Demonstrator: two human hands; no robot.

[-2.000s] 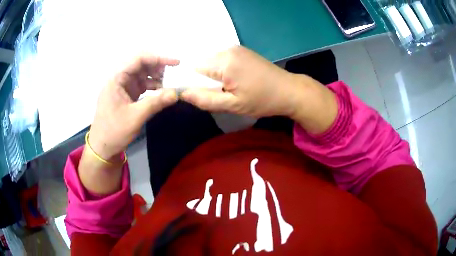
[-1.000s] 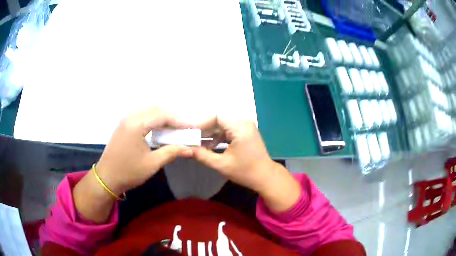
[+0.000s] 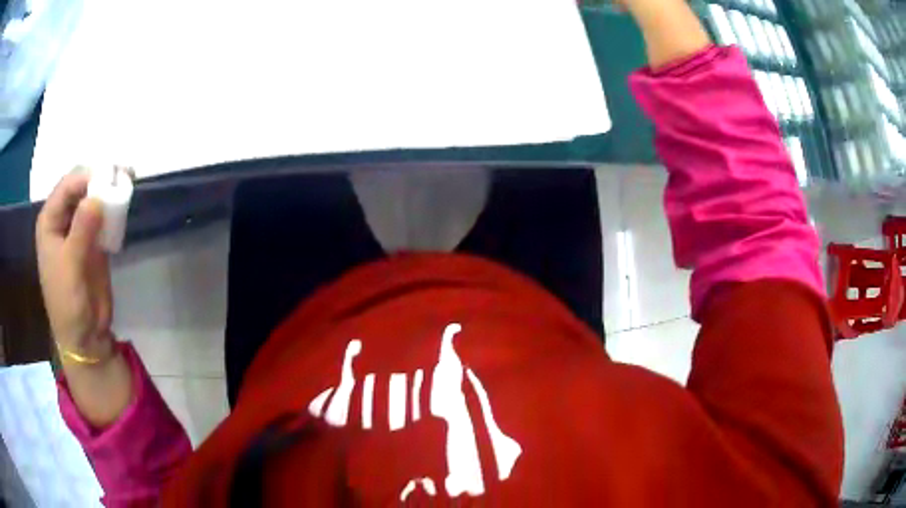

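Note:
My left hand (image 3: 75,258) is at the far left, by the bench's front edge. It holds a white housing (image 3: 114,210) upright between thumb and fingers. A small darker detail shows at the housing's top end; it is too blurred to make out. My right arm reaches forward to the upper right. Only the wrist and forearm show there; my right hand is cut off by the top edge of the picture, so its fingers and anything in them are hidden.
A large white sheet (image 3: 328,79) covers the green bench (image 3: 628,109). A clear bag (image 3: 35,50) lies at the upper left. Blister trays with white pieces (image 3: 760,55) are at the upper right. Red stools (image 3: 859,288) stand at the right, and paper (image 3: 45,427) is low at the left.
My hands have moved apart. My left hand has carried the white housing to the far left, and my right hand has left it and reached up and right, out of view.

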